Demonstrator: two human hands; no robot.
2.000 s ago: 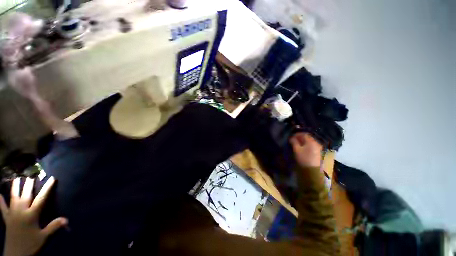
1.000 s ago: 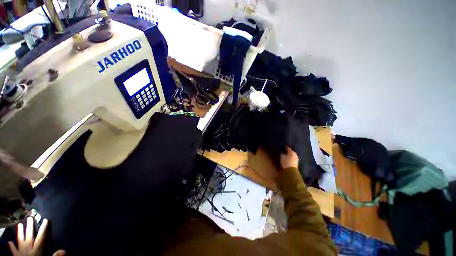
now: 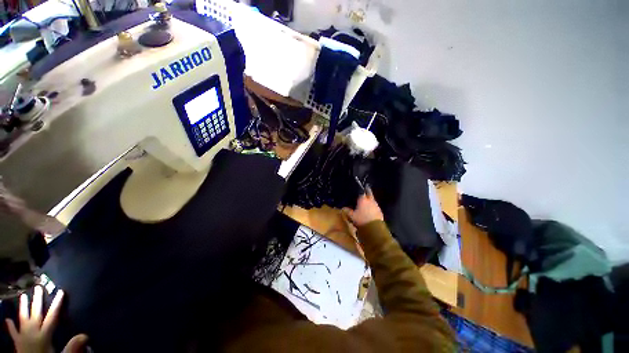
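A large black garment piece [image 3: 158, 269] covers the table in front of me and passes under the arm of the off-white sewing machine [image 3: 103, 110]. My left hand [image 3: 38, 320] lies at the lower left with fingers spread on the edge of the cloth, partly cut off by the frame edge. My right hand [image 3: 365, 209] is reached out to the right, at the front edge of a pile of dark cut panels [image 3: 321, 179]. Its fingers are bent at the pile; whether they grip a panel is unclear. A folded dark stack [image 3: 414, 210] lies just right of it.
A white plastic basket [image 3: 276, 58] with dark cloth stands behind the machine. Scissors [image 3: 290, 127] lie near the machine's end. A white round item [image 3: 363, 140] sits on the dark pile. A white tray [image 3: 324, 276] holds thread scraps. A green and black garment [image 3: 572, 251] hangs at right.
The view has swung right and steadied since the earliest frame. My right hand has moved left, from the folded dark stack to the panel pile. My left hand stays on the cloth at the lower left.
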